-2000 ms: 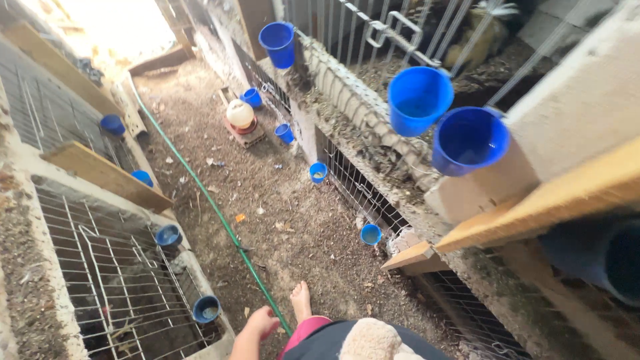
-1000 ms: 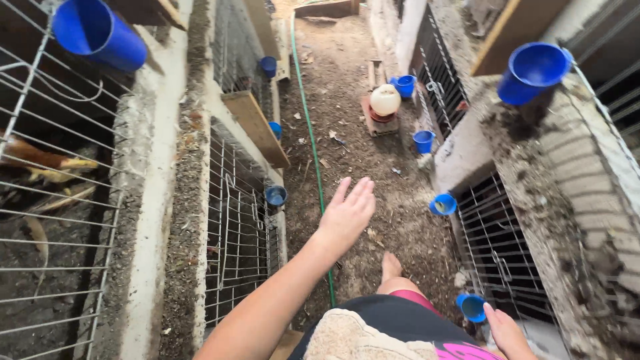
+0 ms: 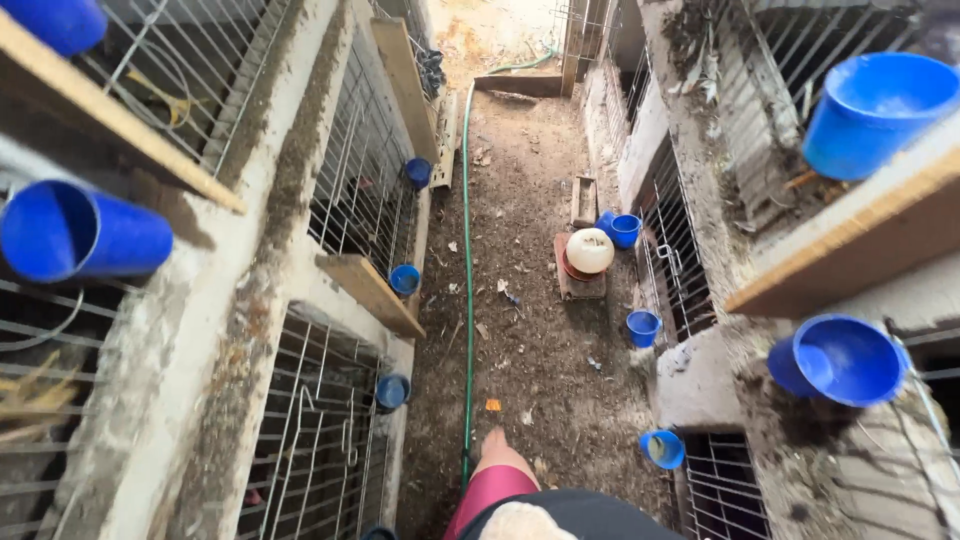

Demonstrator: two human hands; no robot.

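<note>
Neither of my hands shows in the view now. My leg in pink shorts (image 3: 491,486) reaches forward over the dirt floor, beside a green garden hose (image 3: 468,300) that runs along the aisle. Blue plastic cups hang on the wire cages at both sides: a large one (image 3: 870,112) at the upper right, another (image 3: 836,360) below it, and one (image 3: 82,229) at the left. A lower cup (image 3: 661,448) at the right has something pale inside. A white poultry drinker with a reddish base (image 3: 589,252) stands on a block right of the hose.
Wire cage fronts (image 3: 319,420) and concrete ledges (image 3: 202,337) line both sides. Wooden boards (image 3: 375,296) jut from the left cages, and another board (image 3: 847,255) from the right. A low board (image 3: 525,85) lies across the aisle's far end. A small wooden trough (image 3: 583,201) lies behind the drinker.
Both hands, seen a second ago in front of my body and at the lower right, have left the view. The view has swung since two seconds ago and now looks straight down the aisle.
</note>
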